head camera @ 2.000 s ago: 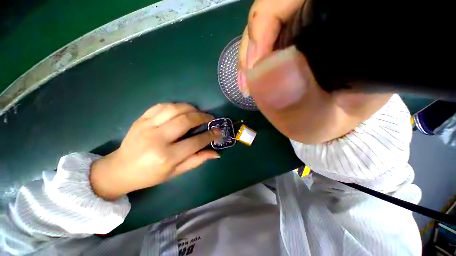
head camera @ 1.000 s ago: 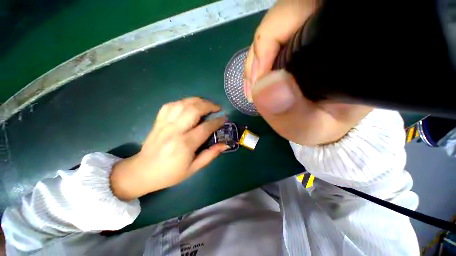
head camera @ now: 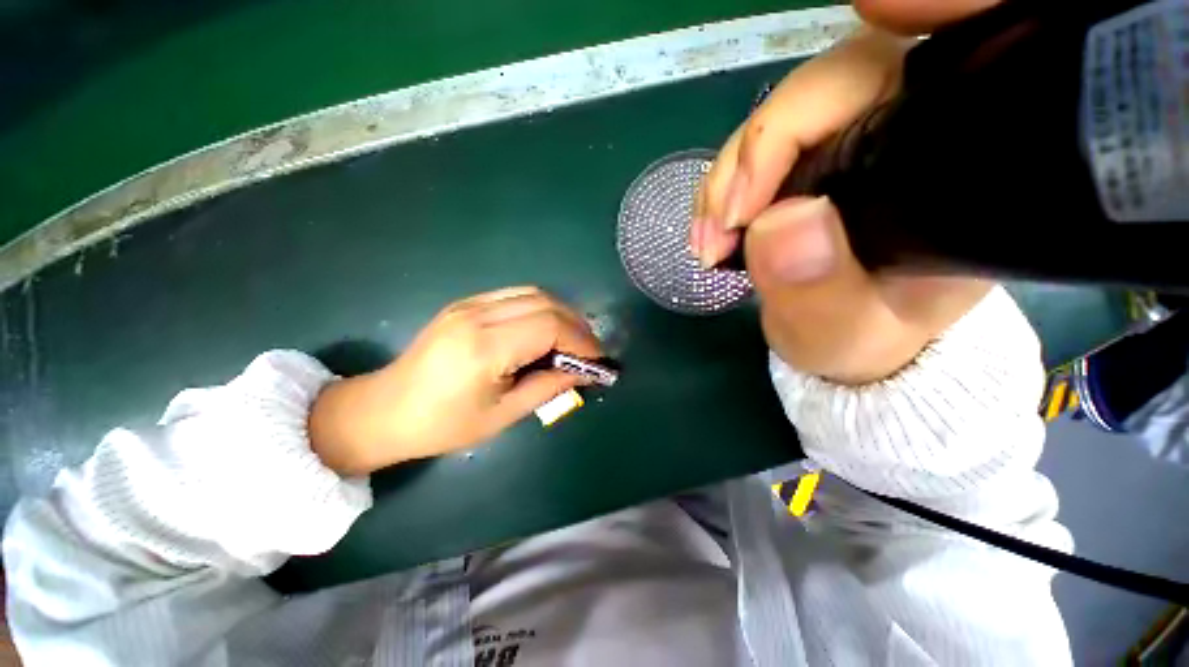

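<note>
My left hand (head camera: 476, 371) is bare and pinches the dark watch housing (head camera: 586, 369) between thumb and fingers. The housing is tilted on its edge, so its inside is mostly hidden. The small white battery with a yellow edge (head camera: 559, 408) shows just below my thumb. My right hand (head camera: 822, 248) grips the thick black electric screwdriver (head camera: 998, 156), which has a white printed label. The driver's tip end is over the round perforated screw plate (head camera: 665, 235); the tip itself is hidden by my fingers. Single screws are too small to tell.
The dark green mat (head camera: 326, 248) lies under the work. A pale metal rail (head camera: 391, 127) curves along its far side, with a green belt (head camera: 261, 52) beyond. A black power cord (head camera: 991, 537) runs at the lower right. Part of another person's sleeve (head camera: 1108, 378) shows at the right.
The housing, flat under my left fingers before, is now pinched and tilted on edge, and the battery has swung to its lower left. My right hand and driver appear shifted right, showing more plate and the label.
</note>
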